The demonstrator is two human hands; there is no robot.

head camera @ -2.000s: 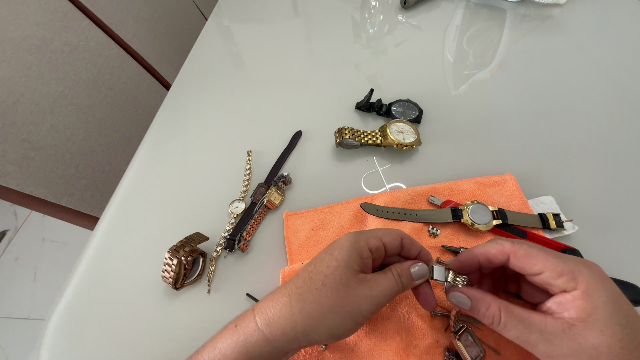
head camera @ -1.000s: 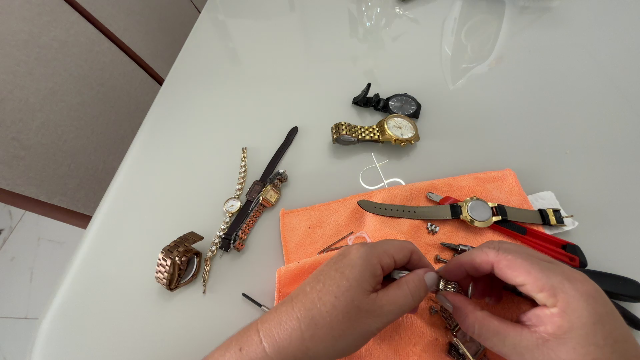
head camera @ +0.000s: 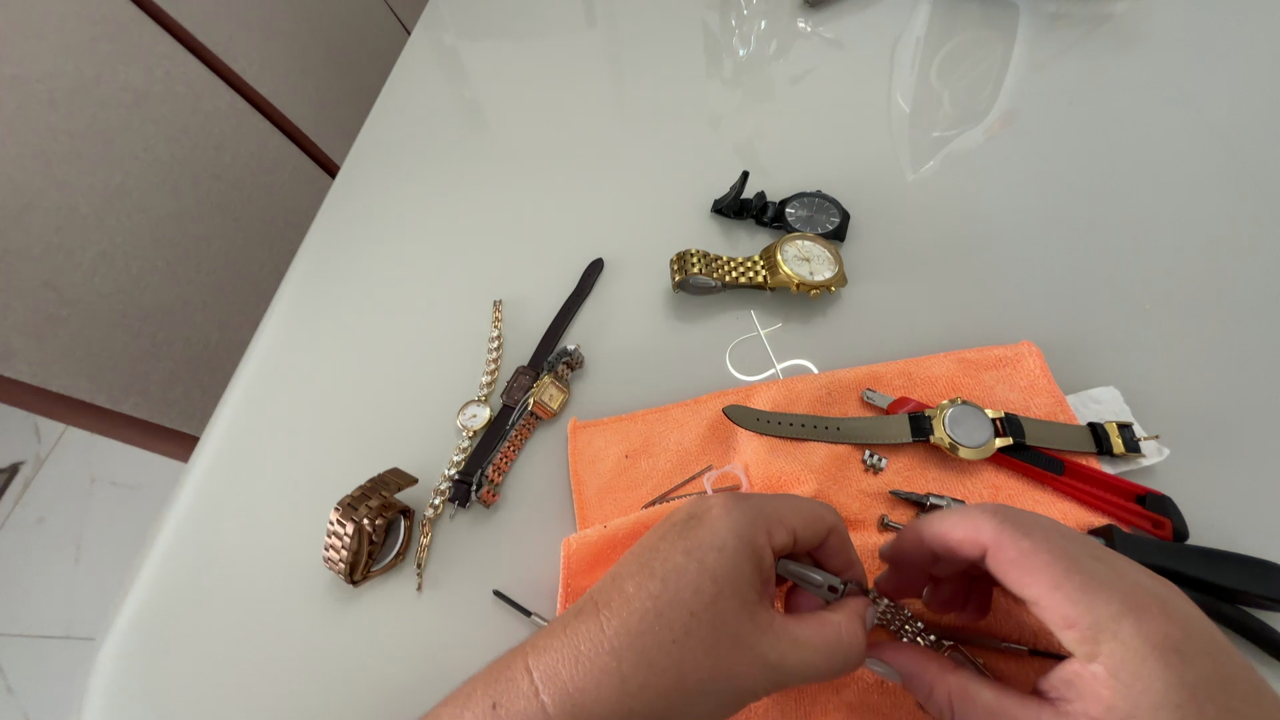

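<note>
My left hand (head camera: 760, 590) pinches the clasp end of a silver-toned metal watch bracelet (head camera: 905, 620) over an orange cloth (head camera: 640, 450). On the bracelet's other side, my right hand (head camera: 1040, 600) has its thumb against the links, its fingers curled above them. Behind the hands lies a gold-toned watch (head camera: 967, 428), back up, on a leather strap, across a red utility knife (head camera: 1090, 490). A few loose links (head camera: 874, 461) and a screwdriver tip (head camera: 925, 500) are close by on the cloth. My right hand partly hides the tools and the bracelet's far end.
Black tool handles (head camera: 1200, 570) lie at the right. Beyond the cloth are a gold-toned watch (head camera: 808, 262) and a black watch (head camera: 812, 214). Several watches lie left, including a rose-gold one (head camera: 370, 530) near the table edge. Clear plastic (head camera: 950, 90) sits at the back.
The bracelet has been turned between my hands, and more of its links and the clasp now show. The other watches have stayed put.
</note>
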